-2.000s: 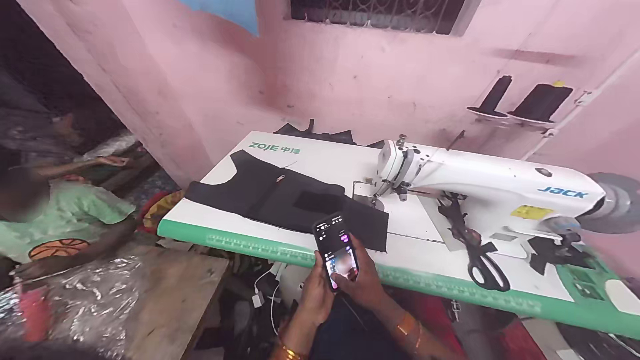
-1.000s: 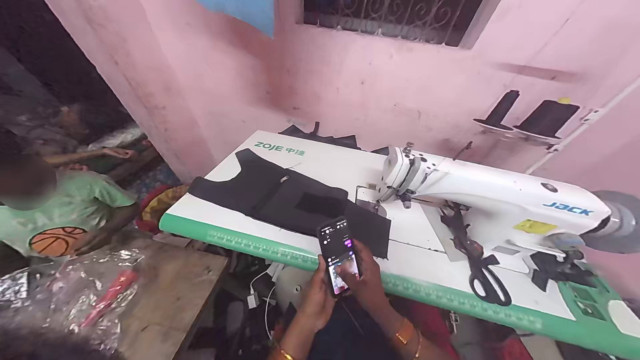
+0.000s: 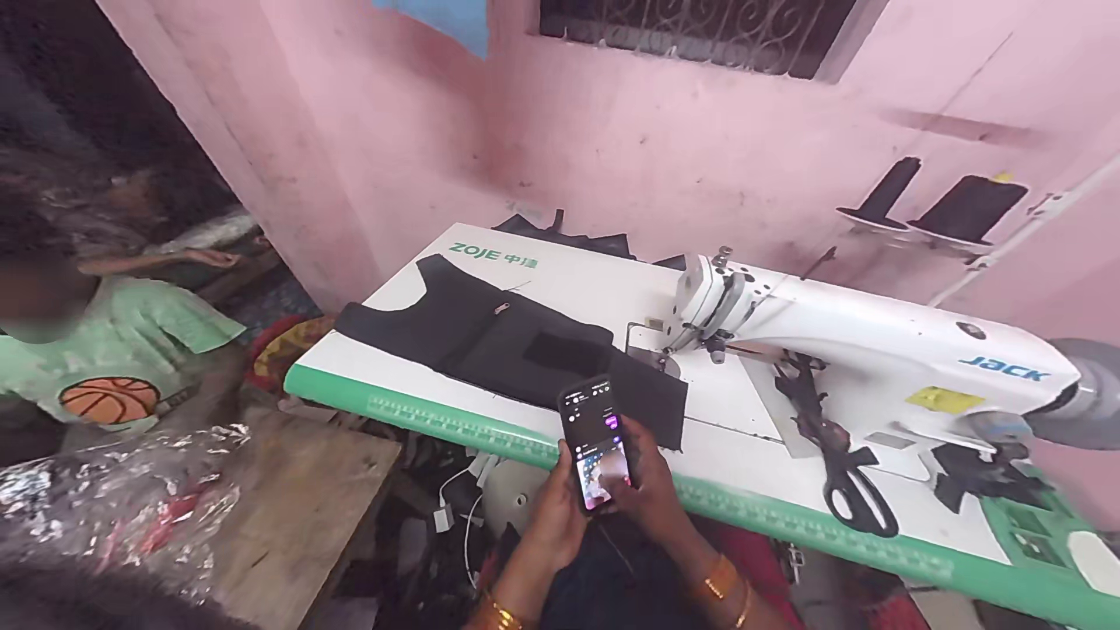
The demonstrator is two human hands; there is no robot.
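Note:
A lit smartphone [image 3: 598, 446] is held upright between both my hands, over the front edge of the sewing table. My left hand [image 3: 557, 512] grips its left side and lower edge. My right hand [image 3: 646, 486] holds its right side, the thumb over the lower screen. Behind the phone, a black garment piece [image 3: 490, 337] with a small zipper pull lies flat on the white tabletop [image 3: 735, 446]. Its right end lies near the needle area of a white Jack sewing machine [image 3: 892, 350]. Black-handled scissors [image 3: 857, 499] rest on the table, right of my hands.
Black thread cones [image 3: 967, 208] stand on holders by the pink wall. Black fabric scraps [image 3: 984, 472] lie at the table's right end, and more black cloth [image 3: 569, 236] at its back edge. At left, a person in a green shirt [image 3: 131, 350] sits behind a wooden board [image 3: 297, 499] with clear plastic.
Both hands keep hold of the phone, and the right thumb has shifted over the screen. The garment piece and scissors stay where they were.

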